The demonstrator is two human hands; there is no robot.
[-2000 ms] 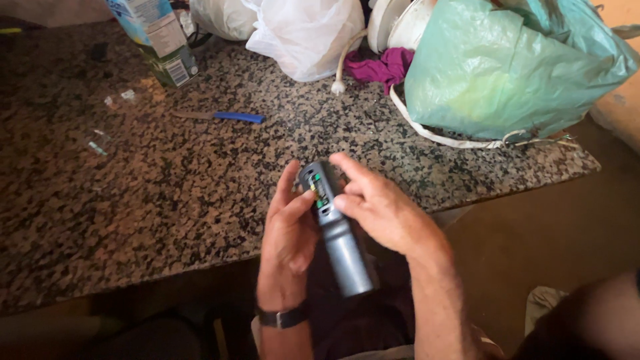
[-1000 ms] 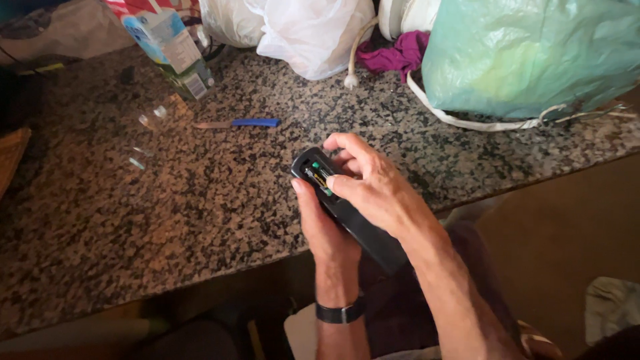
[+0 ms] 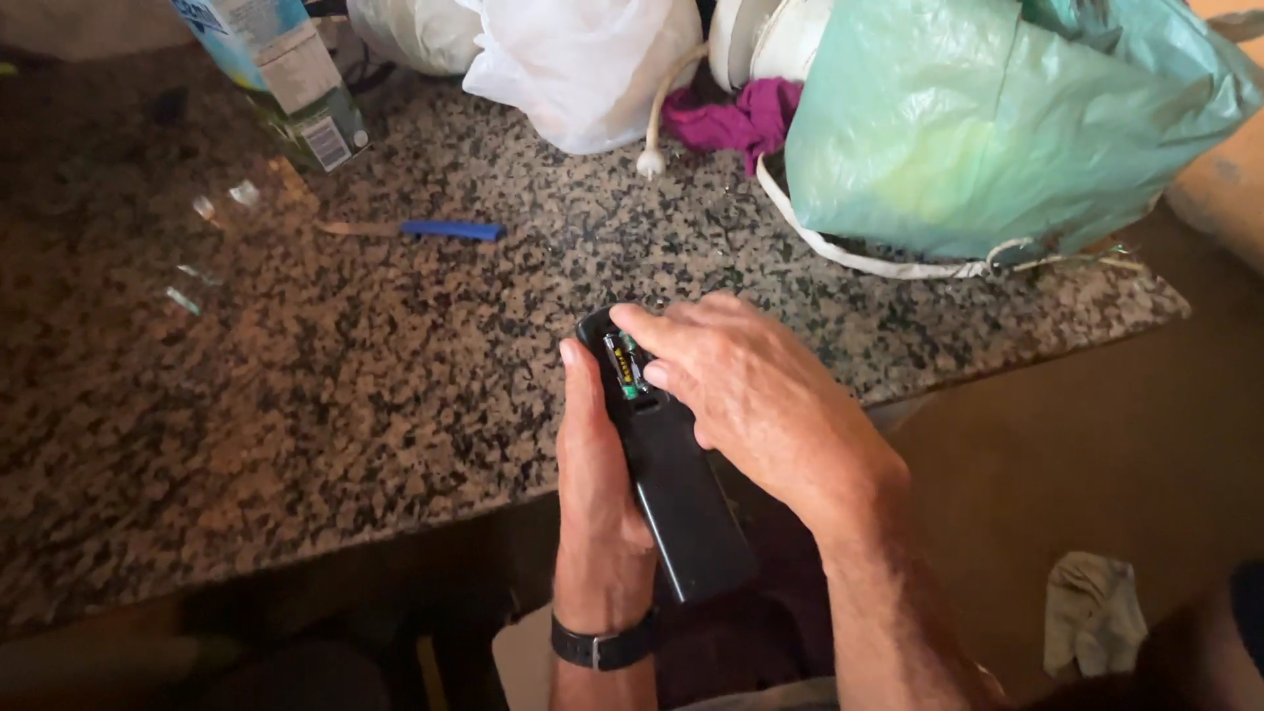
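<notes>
A black remote control (image 3: 686, 494) lies back side up in my left hand (image 3: 597, 464), near the front edge of the granite counter. Its battery compartment is uncovered at the far end, and batteries (image 3: 623, 365) with green ends sit inside. The left thumb runs along the remote's left side; the other left fingers are hidden beneath it. My right hand (image 3: 760, 405) reaches over from the right, its index finger at the compartment's far end and its thumb at the right side of the batteries. Whether the right hand grips anything cannot be told.
On the granite counter (image 3: 395, 395) lies a knife with a blue handle (image 3: 452, 230). Small clear pieces (image 3: 243, 193) are to its left. Behind stand a carton (image 3: 286, 89), a white plastic bag (image 3: 592, 69), a purple cloth (image 3: 739, 120) and a green plastic bag (image 3: 978, 138) with a white cord.
The right index finger has moved to the compartment's far end. The remote remains held in my left hand.
</notes>
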